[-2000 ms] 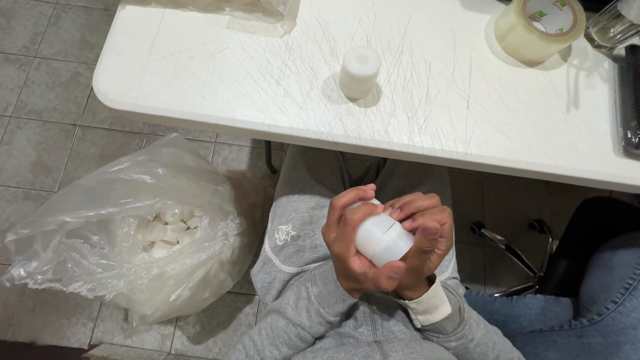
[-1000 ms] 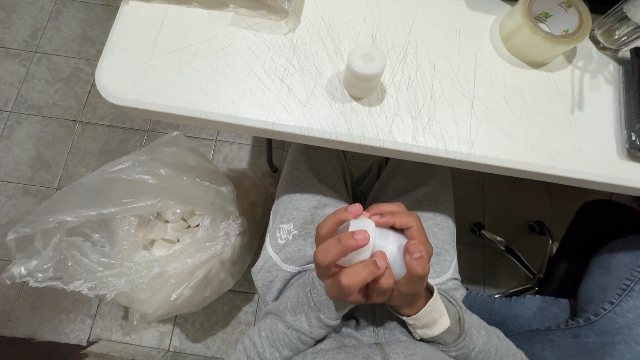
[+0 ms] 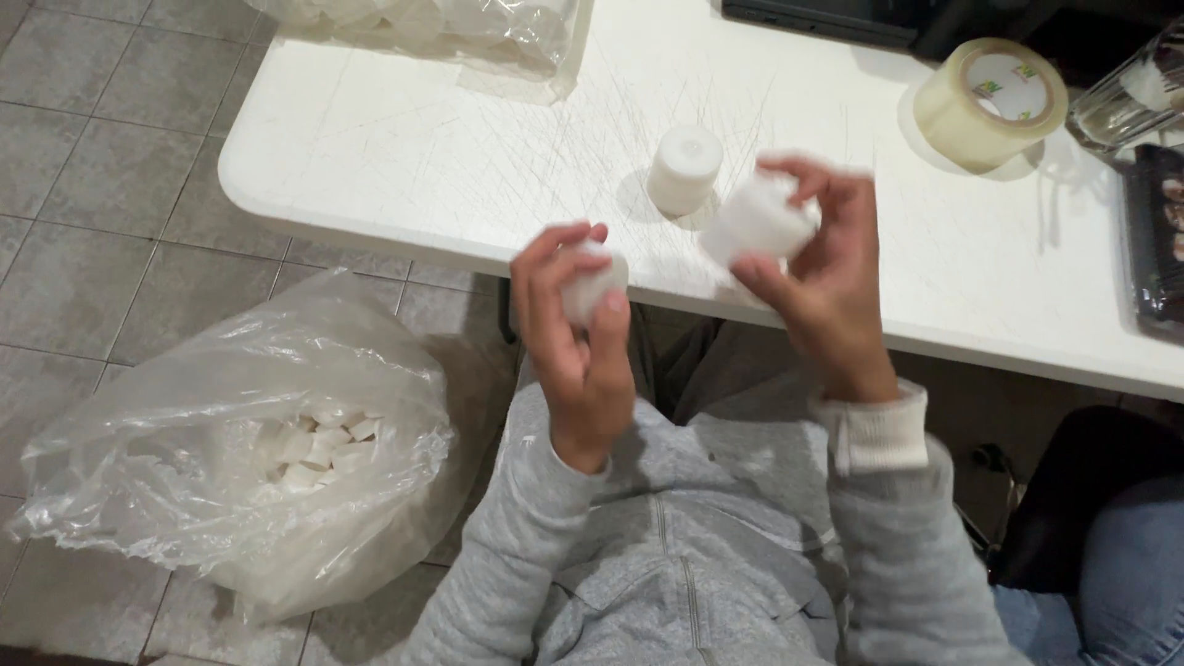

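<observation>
My left hand (image 3: 578, 324), just off the table's front edge, holds a small white cylindrical piece (image 3: 593, 282) between thumb and fingers. My right hand (image 3: 828, 268) is raised over the table edge with its fingers closed on a larger white cylindrical piece (image 3: 754, 225), blurred by motion. Behind and between the hands, a white plastic cylinder (image 3: 685, 171) stands upright on the scratched white table (image 3: 388, 157). The piece in my right hand is close to that cylinder's right side; whether they touch is unclear.
Below left, an open clear plastic bag (image 3: 213, 398) holds several small white pieces (image 3: 328, 449). Another clear bag (image 3: 499, 37) lies on the table. At right are a roll of clear tape (image 3: 990, 104), a glass (image 3: 1124, 97) and a black tray (image 3: 1161, 240). A person's denim-clad leg (image 3: 1133, 564) is beside me.
My hands were together around white plastic over my lap. They are now apart, each with a white piece, and have moved up toward the table, my right hand over its edge.
</observation>
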